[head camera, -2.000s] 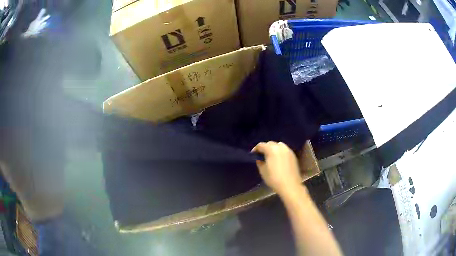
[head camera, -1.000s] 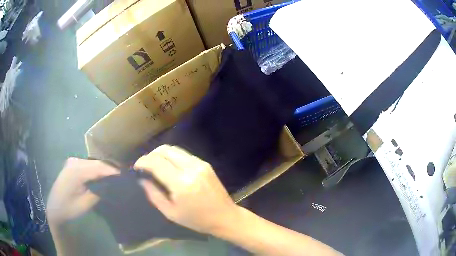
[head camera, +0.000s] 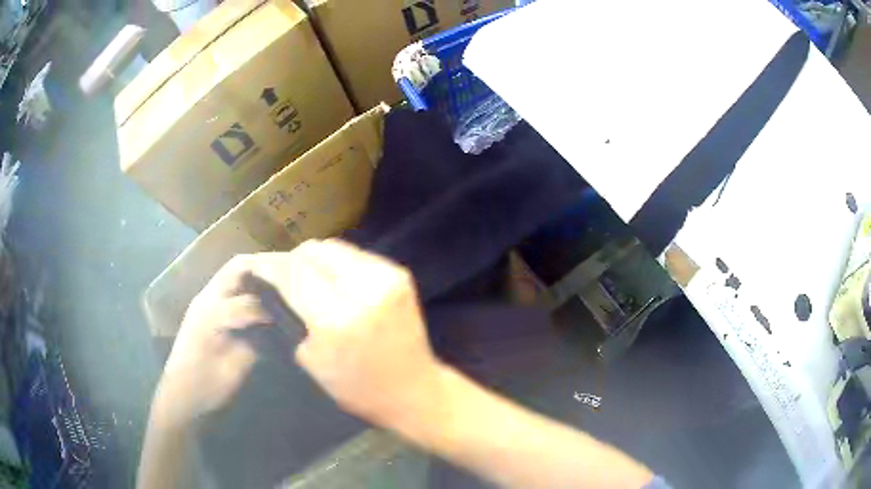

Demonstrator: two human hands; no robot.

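Observation:
A dark fabric panel (head camera: 286, 387) hangs below my two hands over the open carton (head camera: 320, 191). My left hand (head camera: 215, 334) pinches its upper edge. My right hand (head camera: 358, 329) grips the same edge close beside the left, the two nearly touching. Both hands are slightly blurred, and the fingertips are partly hidden. More dark fabric (head camera: 458, 196) lies over the carton and reaches right toward the blue basket.
Closed cartons (head camera: 229, 115) stand behind the open one. The blue basket (head camera: 468, 81) holds clear plastic. The white table (head camera: 630, 95) is at the right, with a dark strip (head camera: 731, 143) across it. A metal bracket (head camera: 611, 287) sits under its edge.
Two seconds ago my right hand held the cloth stretched across the carton; now both hands are together on its edge. Since one second ago they have risen slightly, and the dark cloth spreads farther toward the basket.

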